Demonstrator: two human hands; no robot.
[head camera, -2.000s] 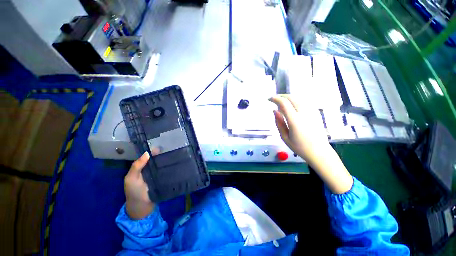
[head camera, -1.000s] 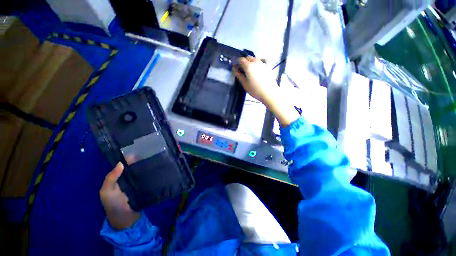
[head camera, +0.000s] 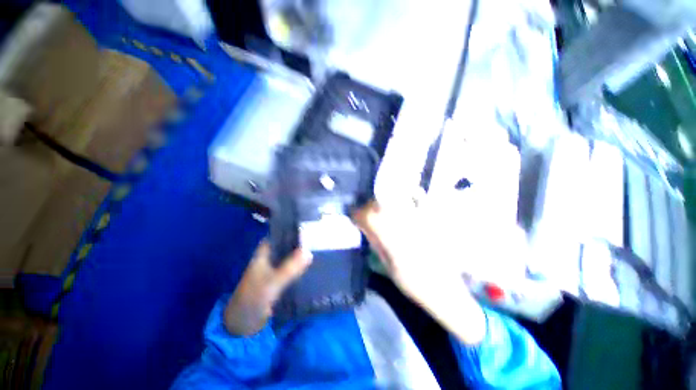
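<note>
The frame is blurred. A black housing shell (head camera: 328, 278) is held in front of me, ribbed inside face up, with a white rectangular piece (head camera: 330, 232) across its middle. My left hand (head camera: 263, 289) grips its left edge, thumb over the rim. My right hand (head camera: 389, 244) is at its right edge, fingertips at the rim beside the white piece; blur hides whether they grip it. A second black housing (head camera: 320, 122) lies on the pale machine top behind the held one, which partly covers it. It also has a white piece (head camera: 352, 128).
The pale machine (head camera: 256, 126) has a red button (head camera: 494, 292) at its front right. White piece packs (head camera: 603, 190) lie at the right. Brown cartons (head camera: 84, 152) stand at the far left on blue floor with yellow-black tape. A dark device stands at the machine's far left.
The held housing has moved right and stands more upright in view. My right hand has left the housing on the machine and come to the held one. The view has shifted and blurred.
</note>
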